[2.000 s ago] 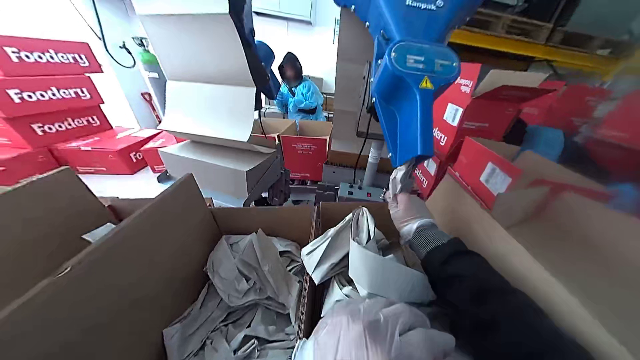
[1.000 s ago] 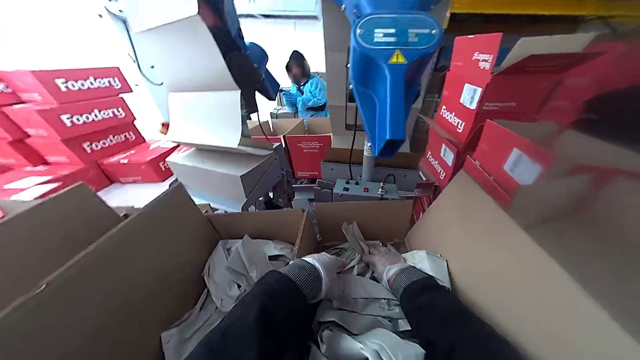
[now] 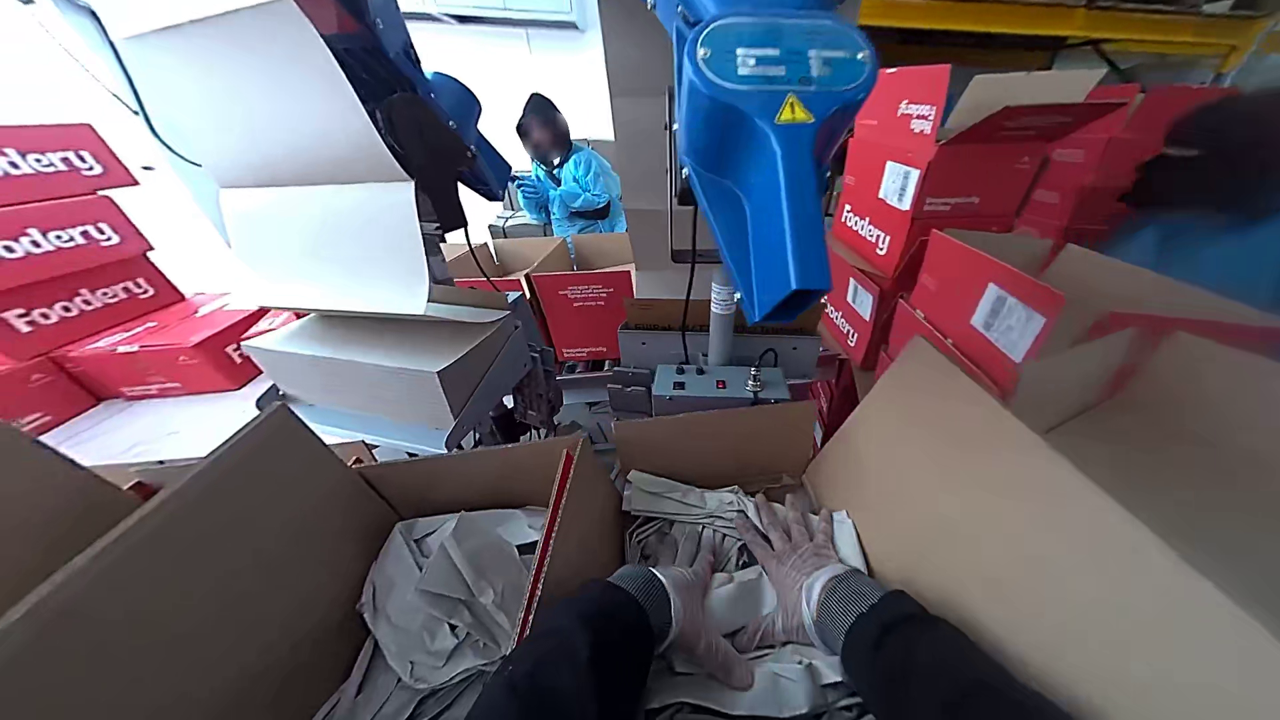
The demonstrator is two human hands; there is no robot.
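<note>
Crumpled grey packing paper (image 3: 745, 600) fills the cardboard box (image 3: 715, 447) in front of me. Both my hands wear clear gloves and press flat on that paper. My left hand (image 3: 695, 610) has its fingers apart, and so does my right hand (image 3: 795, 565), just beside it. A second open cardboard box (image 3: 470, 478) adjoins on the left and holds more crumpled paper (image 3: 450, 590). The blue chute of a Ranpak paper dispenser (image 3: 760, 200) hangs above the far end of the right box, with no paper at its mouth.
Fanfold paper (image 3: 380, 365) stacks on a stand at left. Red Foodery boxes (image 3: 70, 240) pile at far left, and more red boxes (image 3: 930, 190) stand at right. A grey control box (image 3: 720, 385) sits behind. One person (image 3: 572, 185) works beyond; another (image 3: 1200, 220) is blurred at right.
Two seconds ago my right hand was up at the dispenser's mouth, on paper there. It came down into the right box beside my left hand, and both hands now lie spread on the paper.
</note>
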